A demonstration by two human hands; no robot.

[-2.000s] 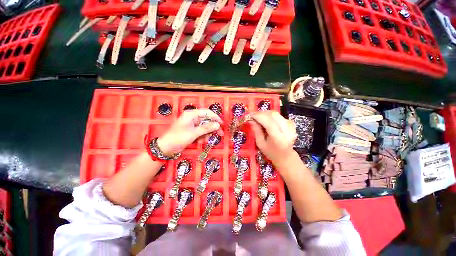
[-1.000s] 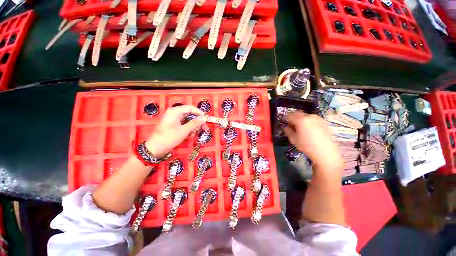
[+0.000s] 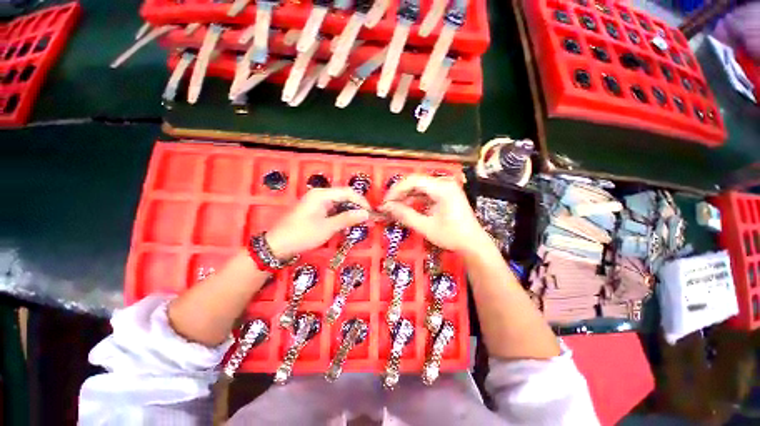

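Observation:
My left hand (image 3: pixel 321 223) and my right hand (image 3: pixel 433 212) meet over the upper middle of the red watch tray (image 3: pixel 175 200). My left fingers are closed on a dark watch head (image 3: pixel 343 206). My right fingertips pinch at a small piece of metal bracelet (image 3: pixel 377 215) beside it. The fingers hide most of the bracelet and the join. Banded watches (image 3: pixel 398 291) lie slantwise in the lower and right cells. A bare watch head (image 3: pixel 275 180) sits in a top-row cell.
A black parts box (image 3: pixel 497 218) with tiny silvery bits is right of the tray, beside a pale ring (image 3: pixel 506 161). Leather straps (image 3: pixel 579 250) and a white packet (image 3: pixel 698 291) lie farther right. Stacked red trays (image 3: pixel 325 75) with strap watches stand ahead; another tray (image 3: pixel 633 108) is upper right.
My right hand has left the black parts box and come back to my left hand over the tray. The bracelet that stretched out from my left fingers is now mostly hidden. The view has shifted slightly.

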